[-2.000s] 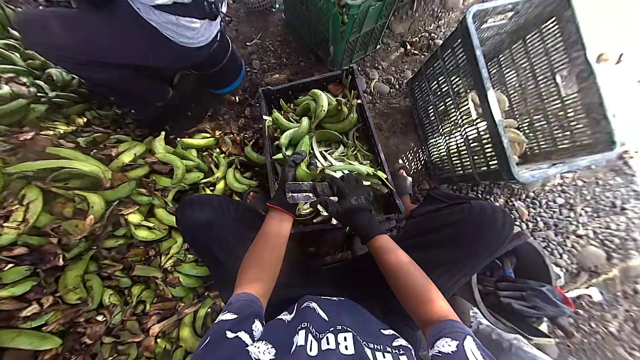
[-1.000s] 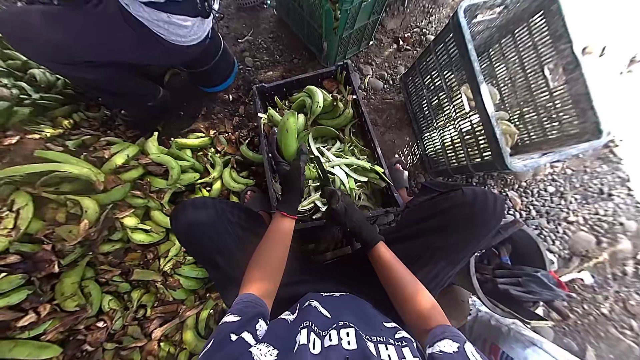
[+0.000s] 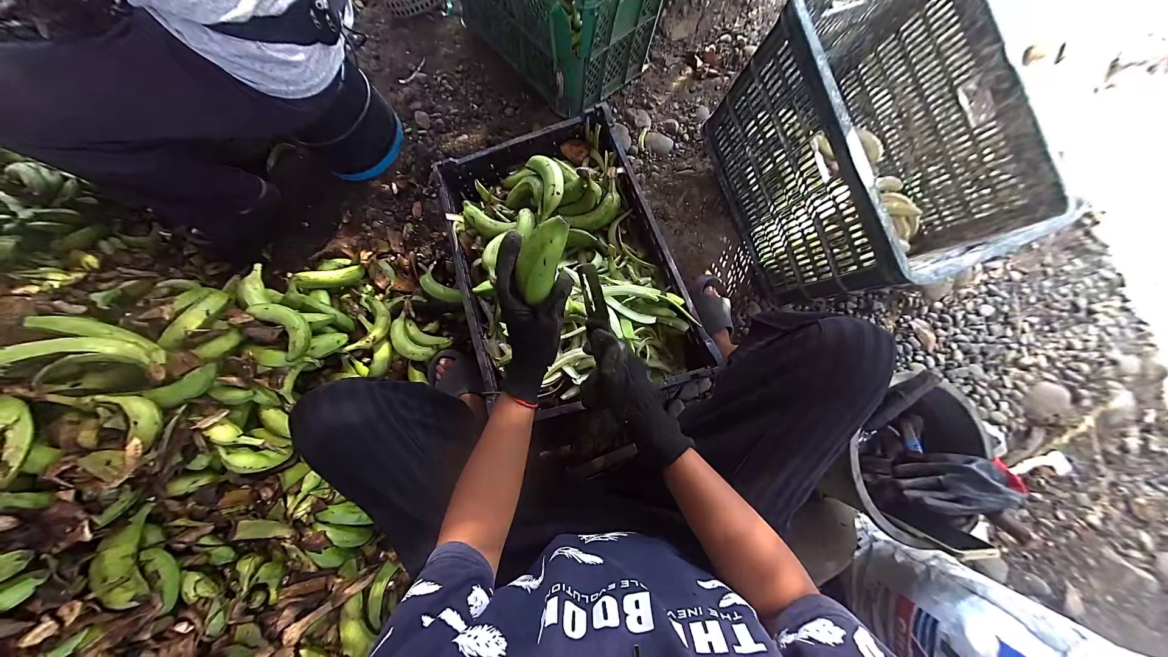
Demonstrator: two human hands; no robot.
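My left hand (image 3: 532, 333), in a dark glove, holds a green plantain (image 3: 541, 260) upright above a black plastic crate (image 3: 671, 274). My right hand (image 3: 625, 388), gloved too, grips a dark narrow tool (image 3: 593, 297), perhaps a knife, whose edge I cannot make out. It points away from me, just right of the plantain. Whole green plantains (image 3: 547, 187) fill the crate's far part, and pale green peel strips (image 3: 630, 315) cover its near right part. The crate stands between my bent legs.
Green plantains and peels (image 3: 292, 328) litter the ground at left, where another person's dark trouser leg (image 3: 164, 119) shows. A green crate (image 3: 584, 55) stands beyond. At right are a tall dark crate (image 3: 803, 173) holding peeled plantains, and a bucket (image 3: 862, 484) with cloth.
Two seconds ago my hands were close together over the crate, around a metallic object. By one second ago they were apart, with the plantain raised in my left hand, and it is still held there.
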